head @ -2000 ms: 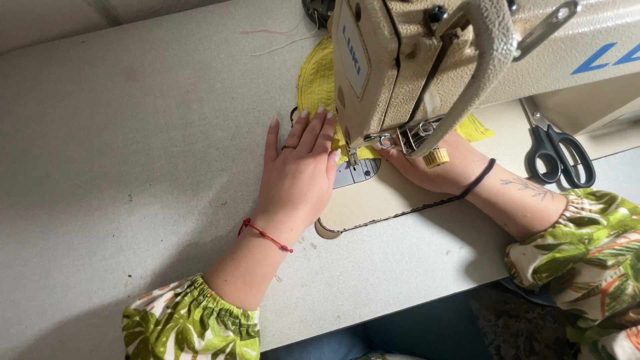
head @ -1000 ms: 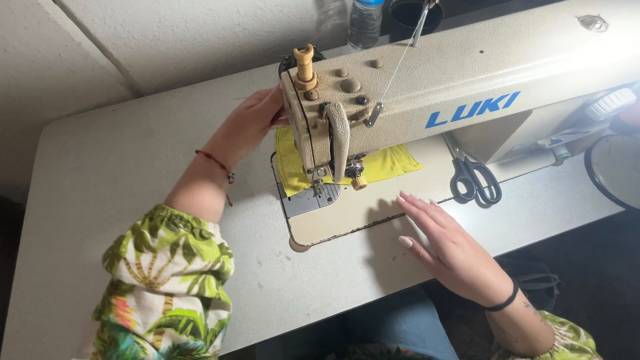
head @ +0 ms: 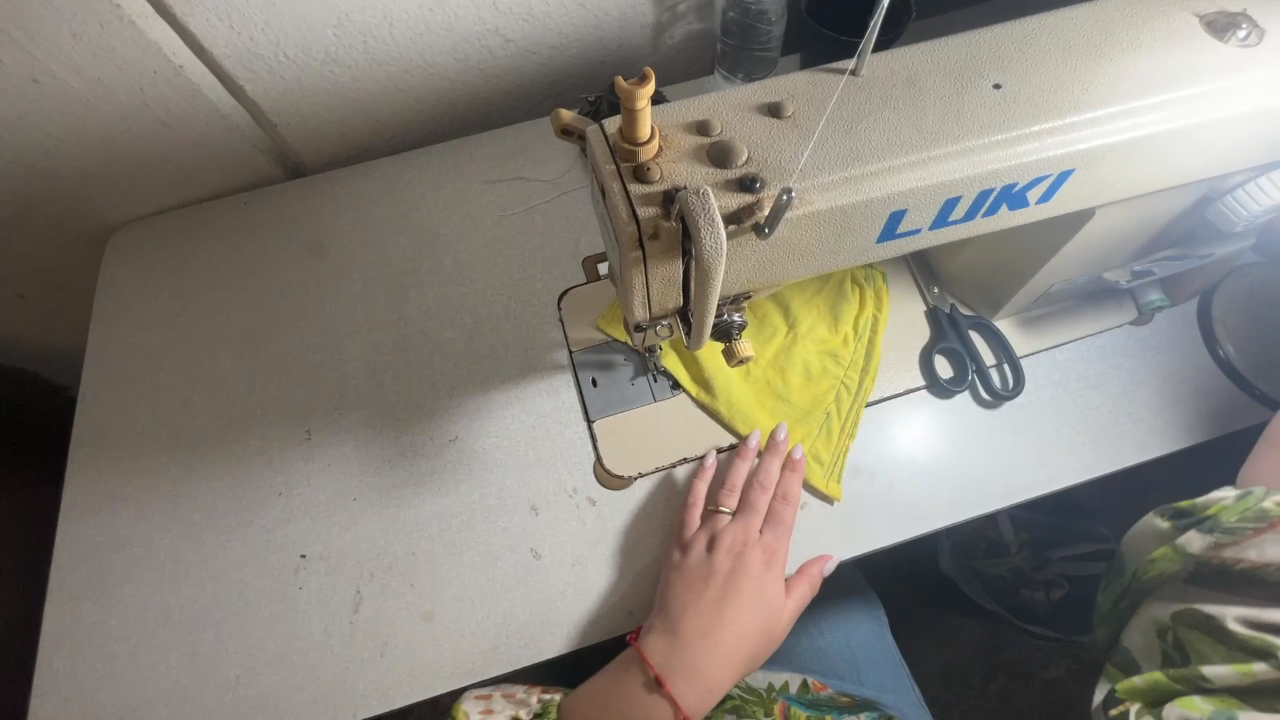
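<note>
Yellow fabric (head: 800, 350) with stitched lines along its right edge lies on the bed of an industrial sewing machine (head: 830, 170), right of the presser foot (head: 655, 368). My left hand (head: 735, 560), palm down with fingers a little apart, rests at the front edge of the table, its fingertips at the lower edge of the fabric. It wears a ring and a red string bracelet. My right hand is out of view; only a bit of that arm and its leaf-print sleeve (head: 1190, 610) show at the right edge.
Black-handled scissors (head: 965, 350) lie on the machine bed, right of the fabric. Behind the machine stand a plastic bottle (head: 750, 40) and a dark round container (head: 860, 20). Loose threads lie on the table (head: 300, 400) near the wall.
My left hand has come from behind the machine head to the front edge of the fabric. My right hand has left the view. More of the fabric now spreads to the right of the needle.
</note>
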